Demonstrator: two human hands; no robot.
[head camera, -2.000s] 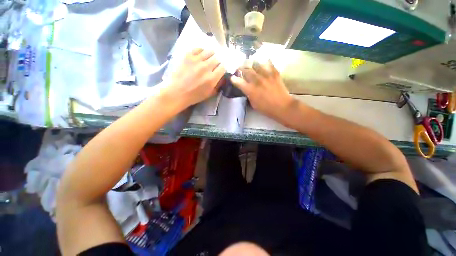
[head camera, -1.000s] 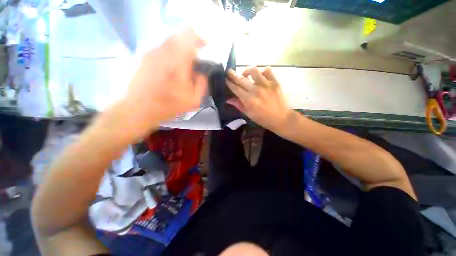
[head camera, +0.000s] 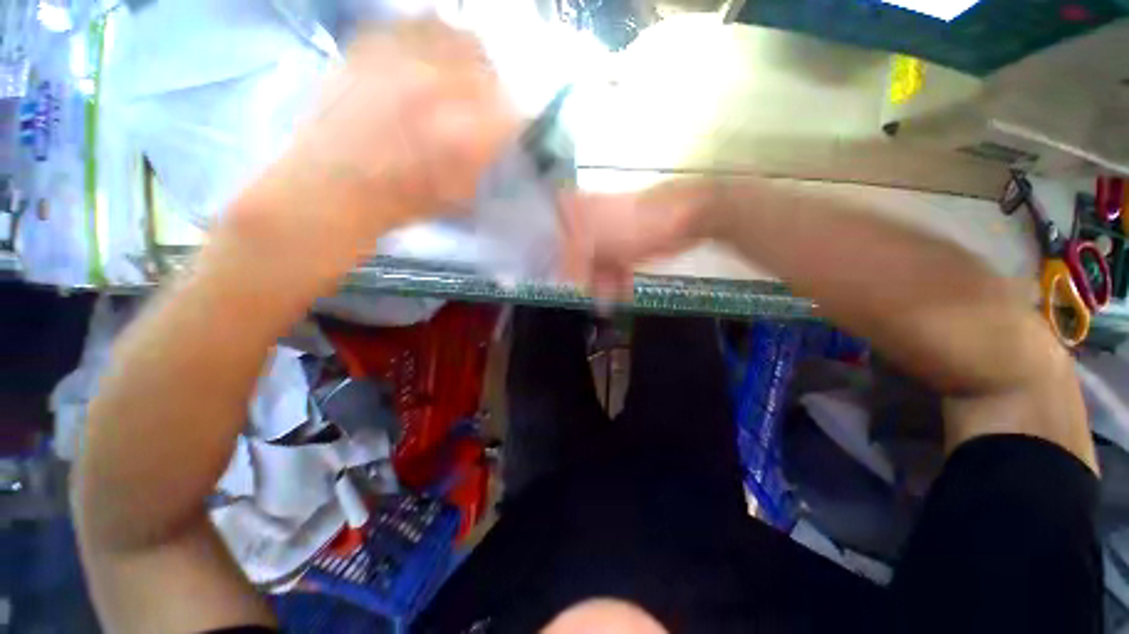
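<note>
A light grey cut piece (head camera: 526, 211) with a darker patch near its top hangs between my hands at the table's front edge, left of the bright needle area. My left hand (head camera: 427, 118) is blurred and closed at the piece's left side, over pale cloth (head camera: 198, 112) on the table. My right hand (head camera: 619, 235) is blurred, with its fingers closed at the piece's right edge. Glare and blur hide the fingertips, the needle and the presser foot.
Orange-handled scissors (head camera: 1065, 303) lie at the right table edge, beside red handles (head camera: 1111, 198). A yellow tag (head camera: 908, 78) is on the machine. Below are a red bag (head camera: 433, 396), heaped pieces (head camera: 291, 483) and blue crates (head camera: 768, 421). A plastic bag (head camera: 50, 161) lies far left.
My hands have come away from the needle toward the front edge since the oldest frame. The dark face between them has given way to light grey cloth. My left hand has since moved slightly up.
</note>
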